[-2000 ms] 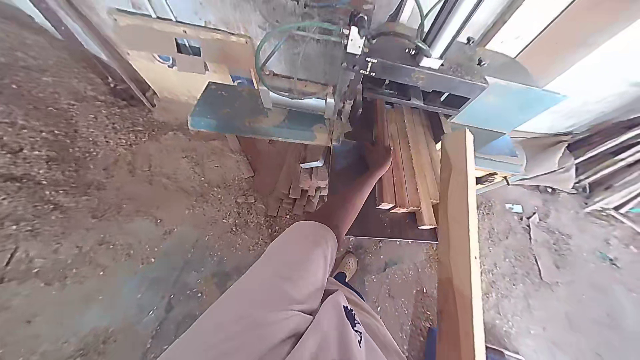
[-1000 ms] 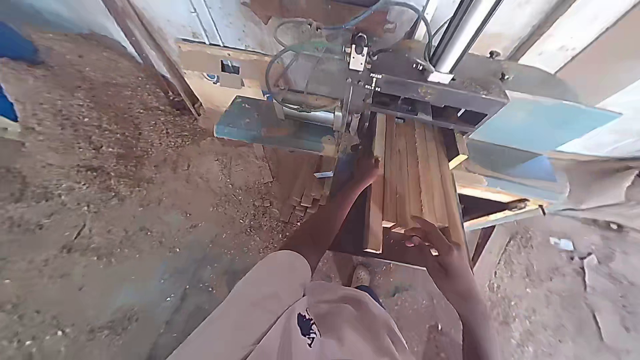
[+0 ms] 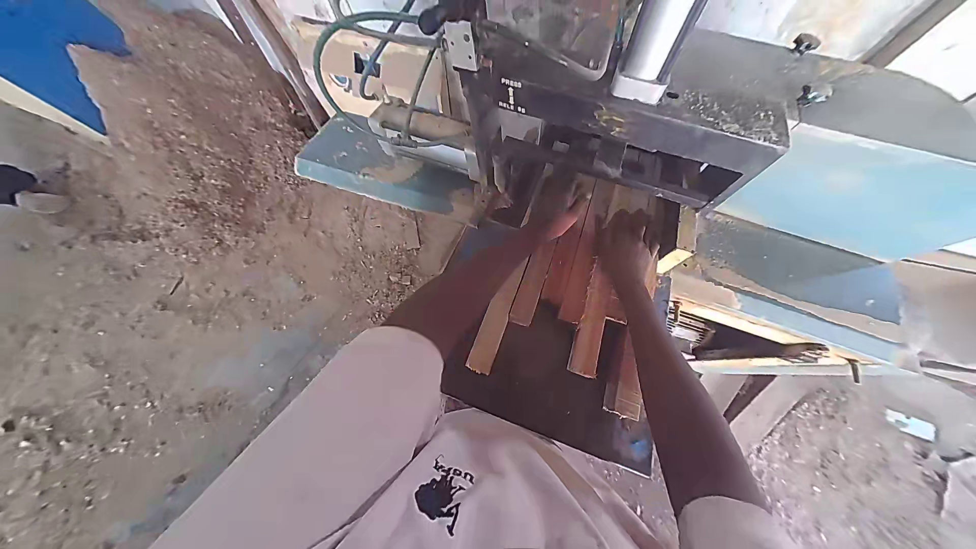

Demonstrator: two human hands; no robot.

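Note:
Several wooden strips [image 3: 587, 343] lie side by side on a dark metal table [image 3: 526, 381], their near ends uneven. Their far ends run beneath the black frame of a pneumatic press machine [image 3: 610, 114]. My left hand [image 3: 560, 202] rests on the strips at the left, close to the frame, fingers partly in shadow. On the strips to its right lies my right hand [image 3: 629, 240], knuckles up and fingers bent. Whether either hand grips a strip cannot be seen.
Green and blue air hoses [image 3: 328, 69] loop at the machine's left, above a light-blue metal plate [image 3: 381, 171]. A wooden block [image 3: 679, 240] stands right of the strips. A wooden frame [image 3: 762, 358] juts out at the right. At the far left a person's foot [image 3: 42, 200] shows on the littered ground.
My right hand has moved from the near ends of the strips up toward the machine. The strips' ends, nearly even one second ago, are now staggered. The view is nearer the machine.

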